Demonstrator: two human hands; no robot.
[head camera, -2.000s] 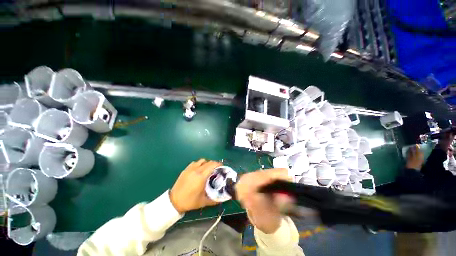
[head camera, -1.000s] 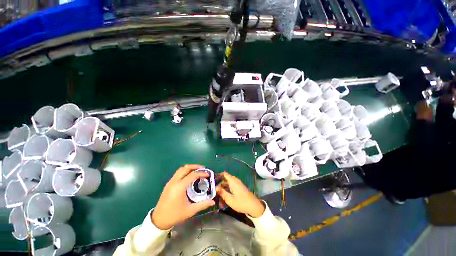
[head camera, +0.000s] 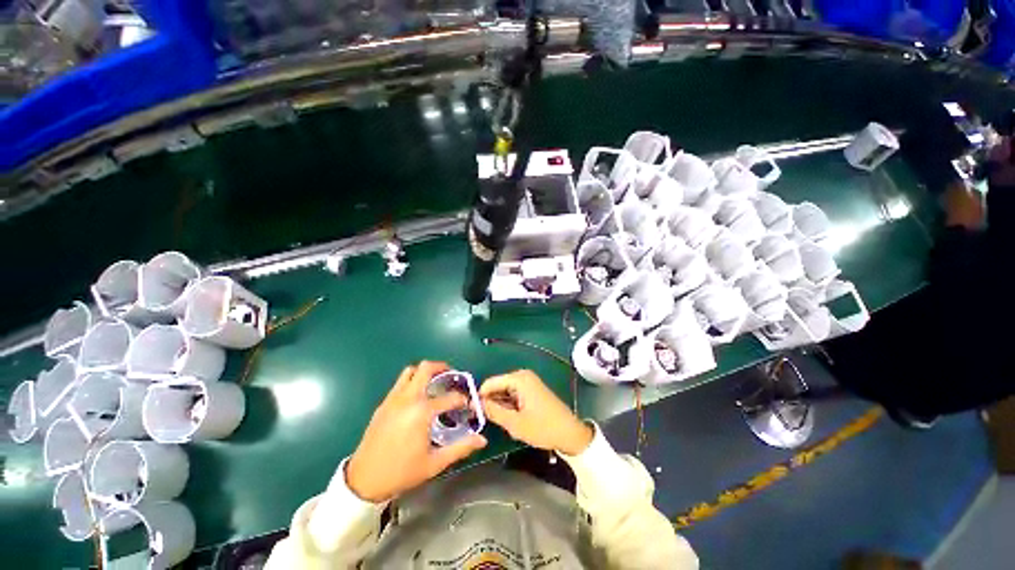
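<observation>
A white plastic housing (head camera: 457, 429) is held in front of my body, mouth facing up, with a dark and metallic part inside. My left hand (head camera: 403, 436) is wrapped around its left side. My right hand (head camera: 534, 412) is at its right edge, fingertips pinched together at the rim; what they pinch is too small to tell. The black electric screwdriver (head camera: 488, 239) hangs nose down ahead, touched by neither hand. The white screw feeder (head camera: 539, 239) stands just behind and right of it.
Many white housings (head camera: 768, 262) stand grouped on the right, and more (head camera: 167, 351) on the left. Small white pieces (head camera: 395, 258) lie near the metal rail. Lead wires (head camera: 523, 344) trail on the green bench. Another person's dark sleeve (head camera: 929, 323) is at the right. Blue bins (head camera: 134, 84) are behind.
My right hand has let go of the screwdriver, which now hangs from above. Both hands hold the housing close to my body. In the last second my right fingertips have shifted to its rim.
</observation>
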